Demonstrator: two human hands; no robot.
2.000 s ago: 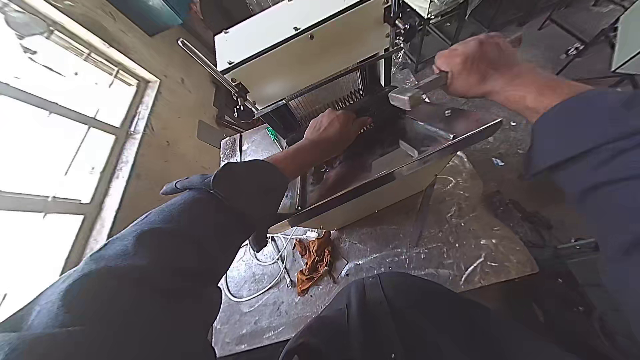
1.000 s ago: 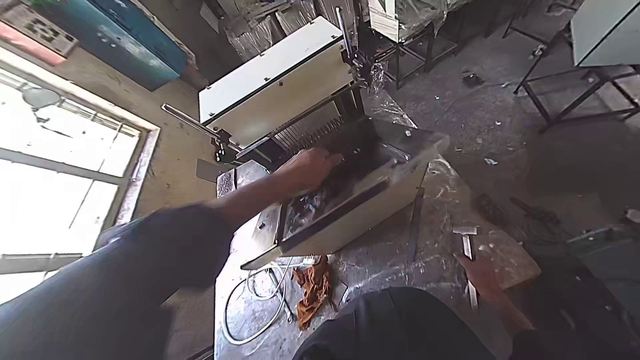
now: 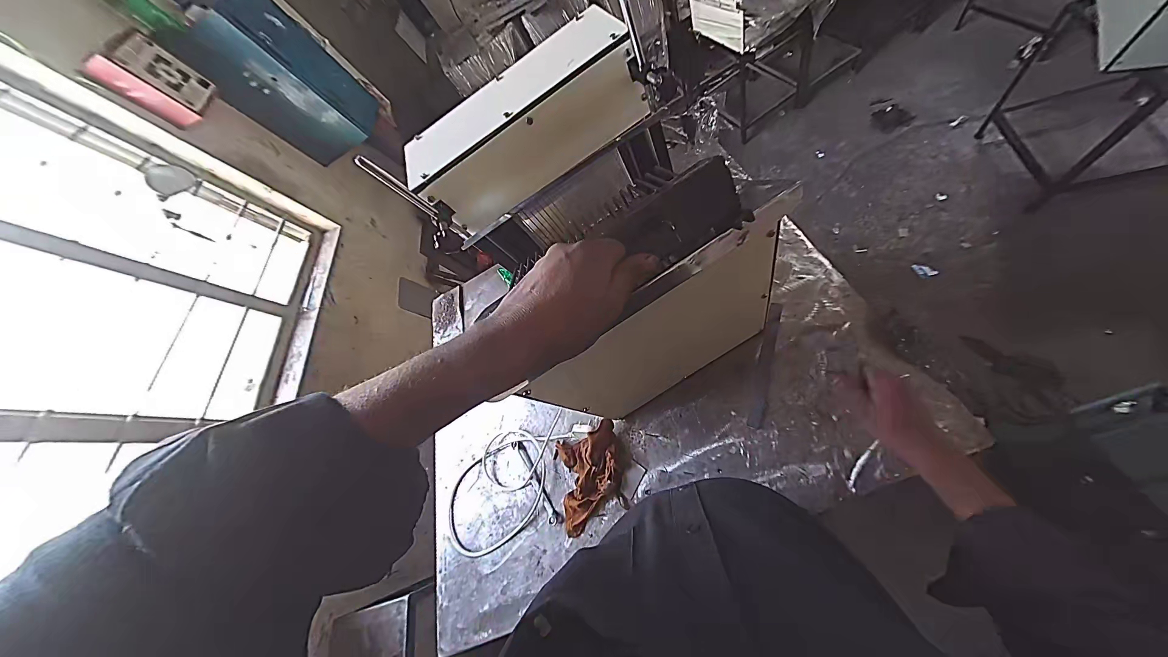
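Note:
My left hand has its fingers curled over the edge of a dark metal plate, at the front of a cream-coloured machine with a row of thin upright metal strips. Part of the plate is hidden under the hand. Low at the right, my right hand is blurred above the metal-topped table, apart from the machine; whether it holds anything cannot be told. The machine's cream front panel stands between the plate and the near part of the table.
A brown rag and a coiled white cable lie on the near table. Beside the machine's base is a flat metal strip. Clear plastic film covers the table's right side. Metal-framed stands are beyond; a barred window is at left.
My right hand was raised with a hammer over the machine, then came down to the table with it; now the hammer is not plainly visible. My left hand stays at the machine.

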